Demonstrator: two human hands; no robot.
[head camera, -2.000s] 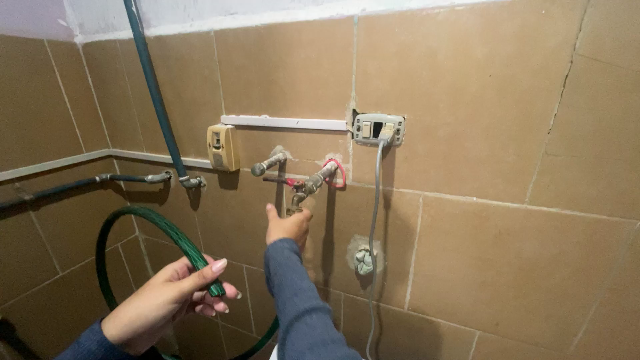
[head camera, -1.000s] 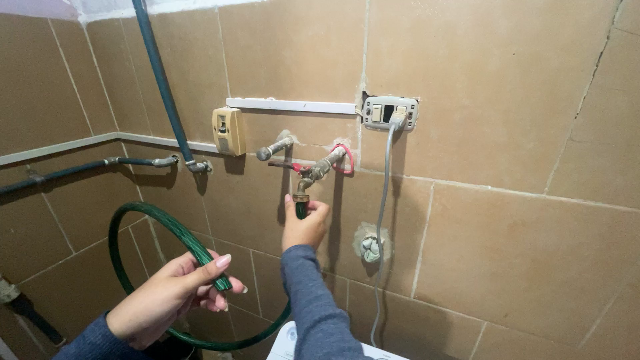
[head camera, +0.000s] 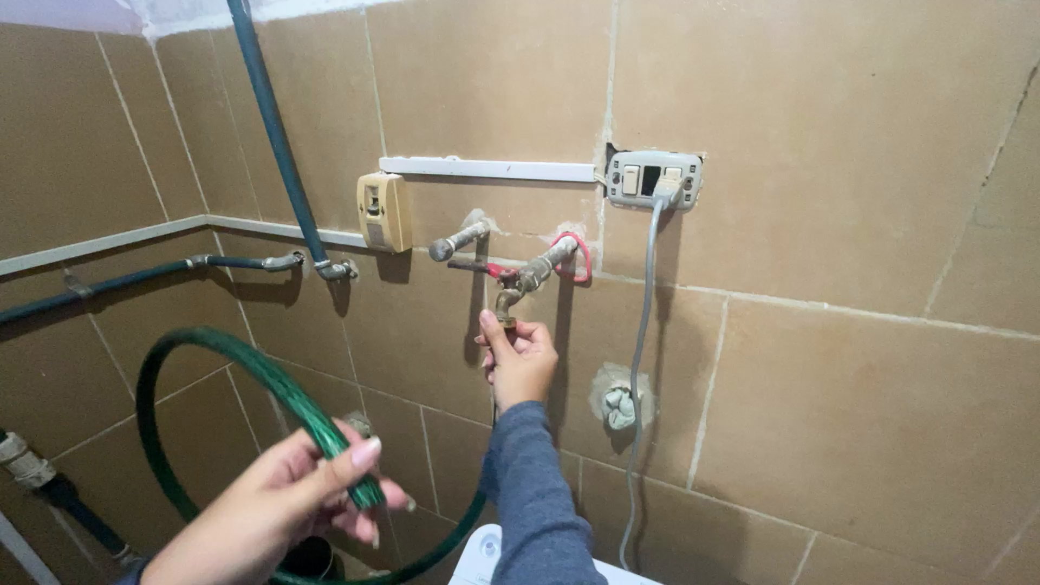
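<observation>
Between the thumb and fingers of my left hand (head camera: 325, 487) is one end of a green hose (head camera: 236, 349), which loops left and down, then runs right, passing behind my right sleeve. My right hand (head camera: 520, 357) pinches the brass hose coupling (head camera: 505, 322) at the mouth of the wall tap (head camera: 520, 284). The tap has a red-and-dark lever handle (head camera: 487, 268) pointing left, and a pink-red loop (head camera: 585, 260) hangs around its pipe. My fingers and palm hide whatever is below the coupling.
A capped pipe stub (head camera: 459, 241) juts out left of the tap. To the right, a grey cord (head camera: 646, 325) drops from a wall outlet (head camera: 654, 179) past a stuffed wall opening (head camera: 619, 408). Dark pipes (head camera: 280, 138) run along the left. A white appliance top (head camera: 487, 552) lies below my right arm.
My right hand, lower on the hose fitting a second ago with green hose showing at it, now has its fingertips around the coupling. My left hand still holds the hose end.
</observation>
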